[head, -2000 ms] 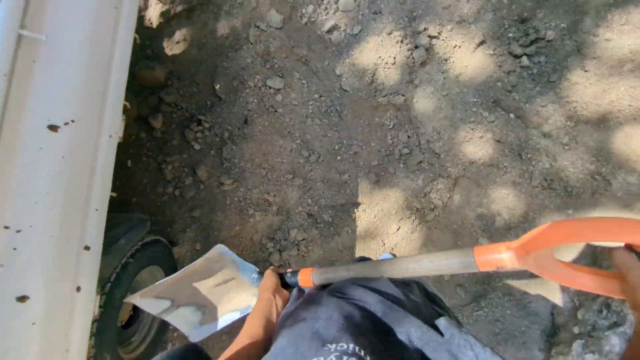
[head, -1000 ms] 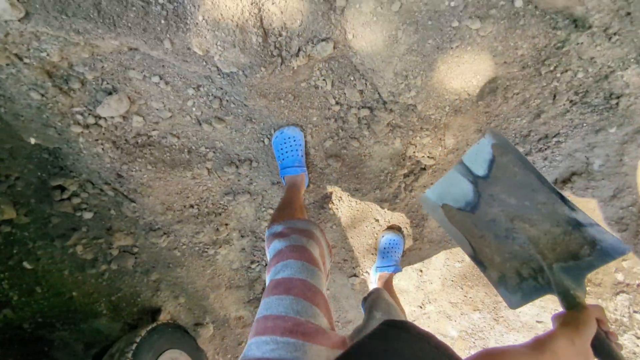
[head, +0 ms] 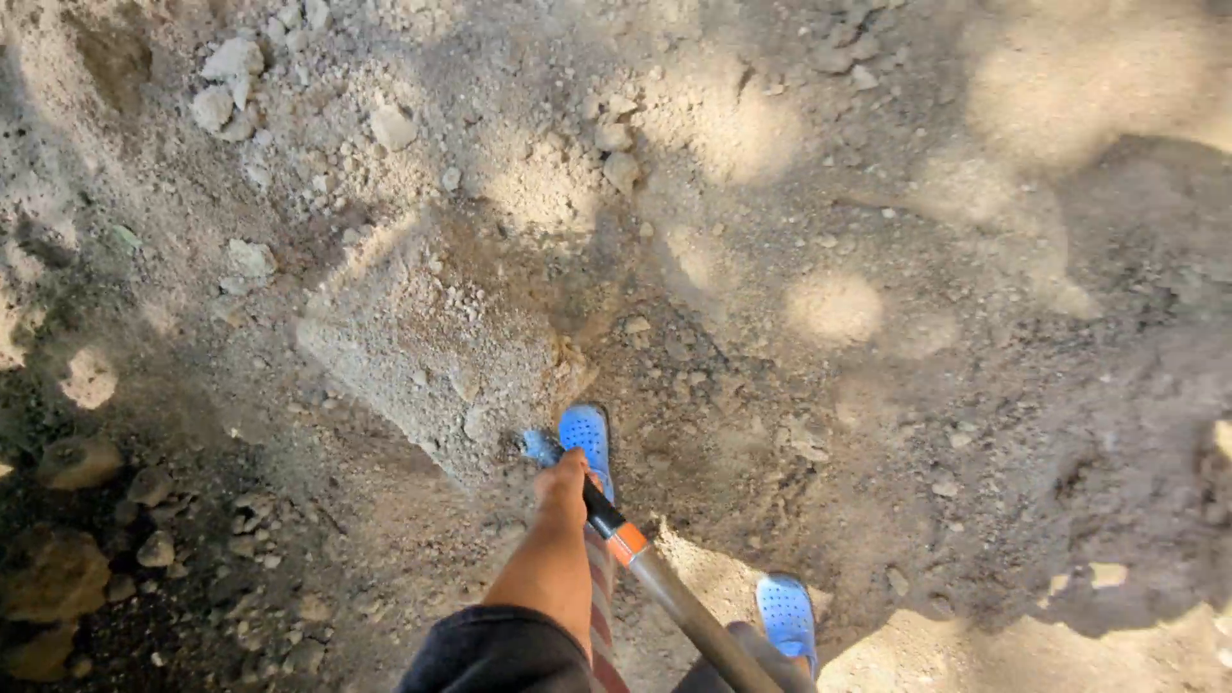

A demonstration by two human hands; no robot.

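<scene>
My left hand (head: 563, 476) grips the black lower end of the shaft of a shovel (head: 688, 602), close above its blade. The blade (head: 452, 346) carries a heap of grey-brown soil and small stones that hides nearly all of its metal. An orange band circles the shaft just below the black part, and the shaft runs down out of view at the bottom edge. My right hand is out of view. A blue perforated clog (head: 586, 438) is on one foot, right beside the blade's neck; the other blue clog (head: 786, 614) is farther right and lower.
Pale rocks (head: 231, 82) lie at the upper left, and larger shaded rocks (head: 58, 573) at the lower left. Uneven, stony dirt ground (head: 914, 404) surrounds the feet, with patches of sun and shade.
The shovel blade was bare of soil a second ago at the right; it now carries a heap of soil left of my front foot. The view has shifted strongly; the wheel has left it.
</scene>
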